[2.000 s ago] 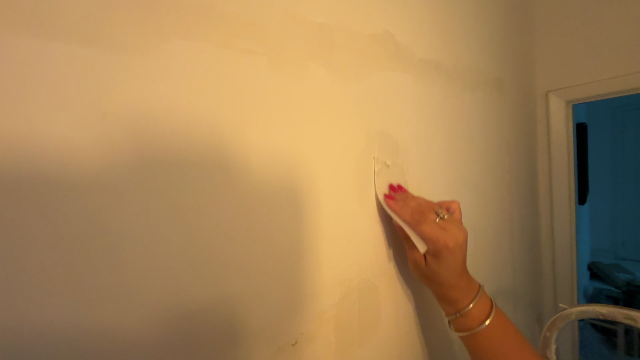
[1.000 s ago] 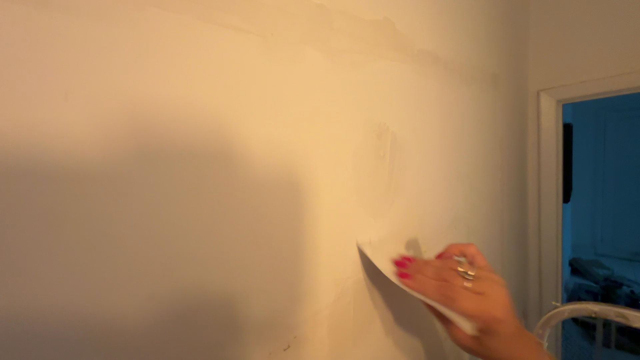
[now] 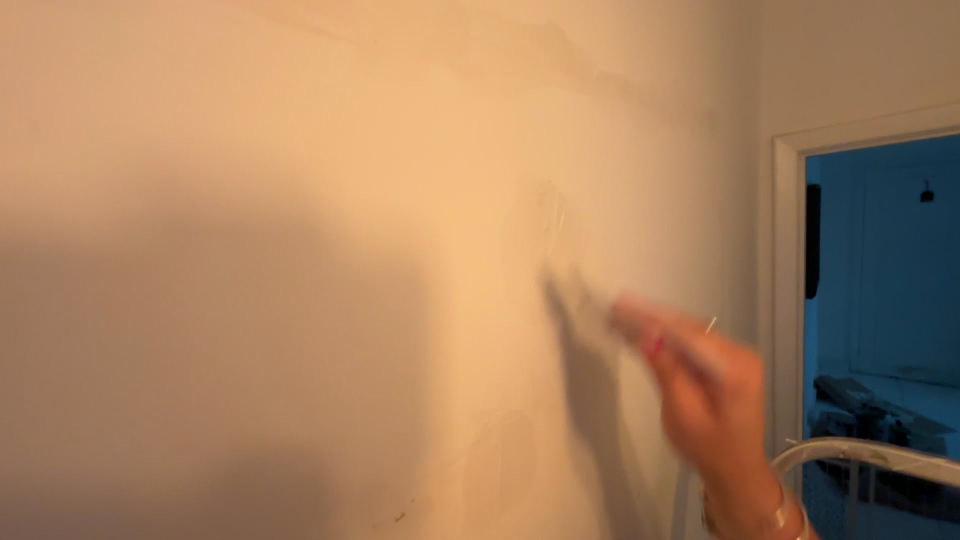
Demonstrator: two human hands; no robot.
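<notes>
My right hand (image 3: 705,375), blurred by motion, is at the lower right of the view, with bracelets at the wrist and painted nails. It grips a thin flat scraper (image 3: 600,307), seen nearly edge-on and blurred, its tip pointing up and left toward the wall. Whether the tip touches the wall cannot be told. Just up and left of it, a patch of filler (image 3: 553,225) with fine ridges marks the plastered wall (image 3: 480,315). My left hand is not in view.
A pale door frame (image 3: 785,300) stands at the right, opening onto a dim, blue-lit room with piled things. In front of it curves a white-smeared metal rail (image 3: 870,451). Another smooth patch (image 3: 499,465) and a small dark mark (image 3: 400,516) show low on the wall.
One second ago the scraper lay bent against the wall, lower down. The hand has since moved up and turned, and the scraper is now seen nearly edge-on.
</notes>
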